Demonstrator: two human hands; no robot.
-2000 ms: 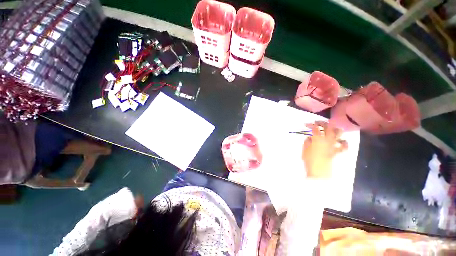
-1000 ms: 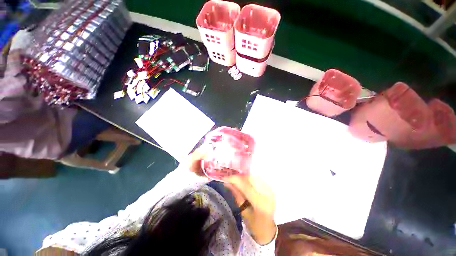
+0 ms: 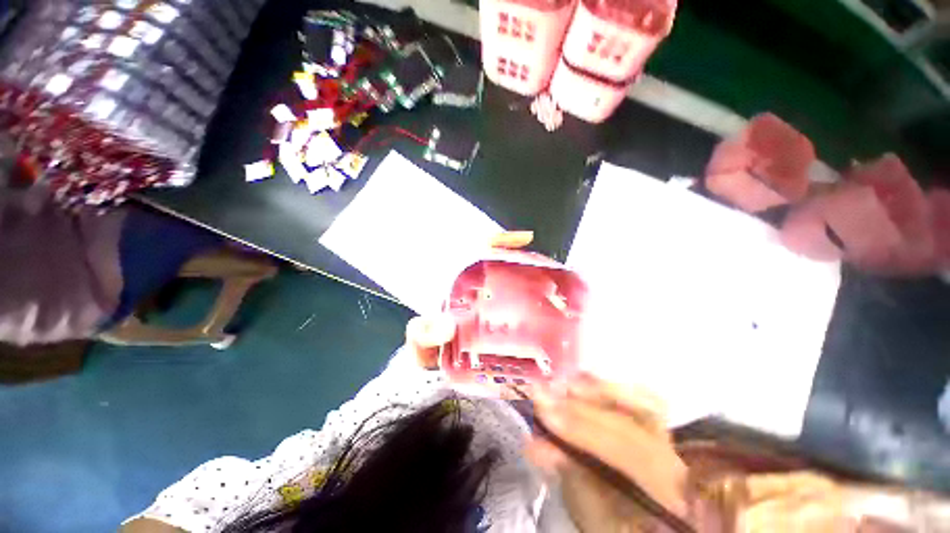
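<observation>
A pink cup-like housing is held with its open end towards me, above the bench's front edge. Inside, a rectangular slot with a pale frame shows near its lower wall. My left hand grips its left side, with fingertips showing behind the top rim; the rest is mostly hidden. My right hand is blurred, with its fingers on the lower right rim. A thin dark strand crosses this hand; I cannot tell what it is. A small dark mark, possibly tweezers, shows on the large white paper.
A smaller white paper lies left. Behind it is a pile of wired parts. Packed silvery parts stand far left. Pink housings stand at the back, more at right. A person's dark hair and dotted sleeve are below.
The housing was on the paper's left edge, then was lifted in both hands. It has since turned, showing its slot at the bottom. My right hand has shifted to the lower right rim. The view has shifted.
</observation>
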